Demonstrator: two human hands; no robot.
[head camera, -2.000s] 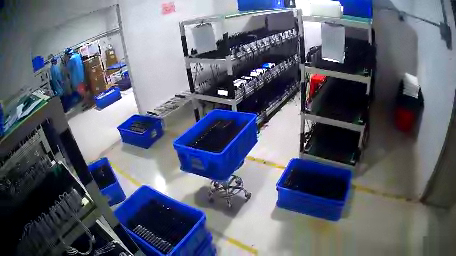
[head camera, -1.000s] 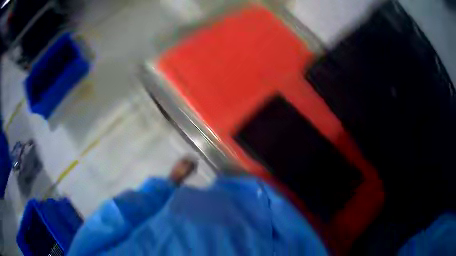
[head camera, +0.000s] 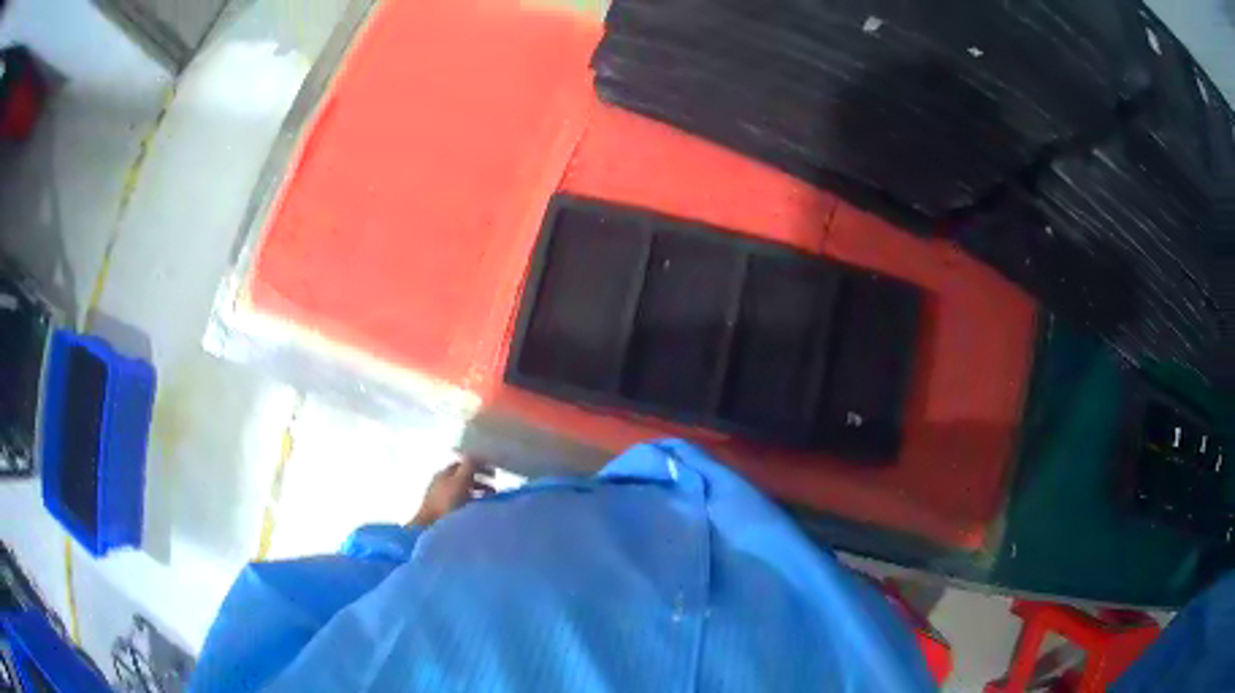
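Note:
A long black tray (head camera: 824, 339) with four side-by-side pockets lies on the red mat (head camera: 406, 190). The pockets look dark; I cannot tell if phones lie in them. A tiny white mark shows in the rightmost pocket. My left hand (head camera: 451, 490) is small, at the bench's front edge below and left of the tray, not touching it. Its fingers point toward the edge, and I cannot tell whether it holds anything. My right hand is not in view. My blue smock covers the lower middle.
Stacked black trays (head camera: 867, 102) line the back of the bench. Green mat (head camera: 1084, 447) continues right, with another dark tray (head camera: 1181, 454) on it. A blue tote (head camera: 129, 447) stands on the floor at left. Red stools (head camera: 1070, 643) and another blue sleeve (head camera: 1178, 650) show at lower right.
The view has turned from the room with racks and totes to the bench, and has since rotated and sharpened. The tray's four pockets now show. My left hand remains near the bench edge.

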